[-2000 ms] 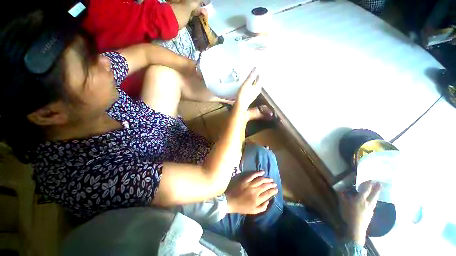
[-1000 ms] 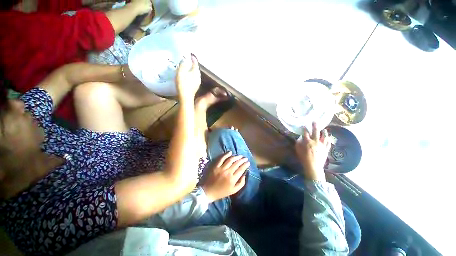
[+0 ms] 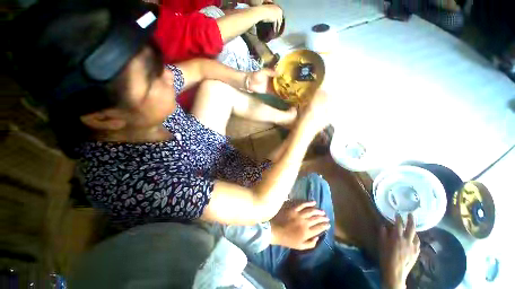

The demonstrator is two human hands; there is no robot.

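Observation:
My left hand [image 3: 302,224] rests on a leg in blue jeans, empty, fingers apart. My right hand [image 3: 401,247] is at the table edge, its fingers over the near rim of a white shell [image 3: 429,210]; the thumb is hidden. The shell shows its round inside. A gold shell [image 3: 467,217] with a dark centre lies to its right. A dark disc [image 3: 443,257] lies beside my right hand, and another dark round part [image 3: 443,174] shows behind the white shell.
A person in a patterned top sits close at left, holding a gold shell [image 3: 299,79]. A second white shell [image 3: 353,151] lies at the table edge. A red-sleeved person sits beyond, near a white tub [image 3: 322,40]. Glare covers the white table [image 3: 389,84].
The neighbour held a white shell before and now holds a gold one; a white shell now lies at the table edge beside them. The view has swung. My left hand still rests on the leg.

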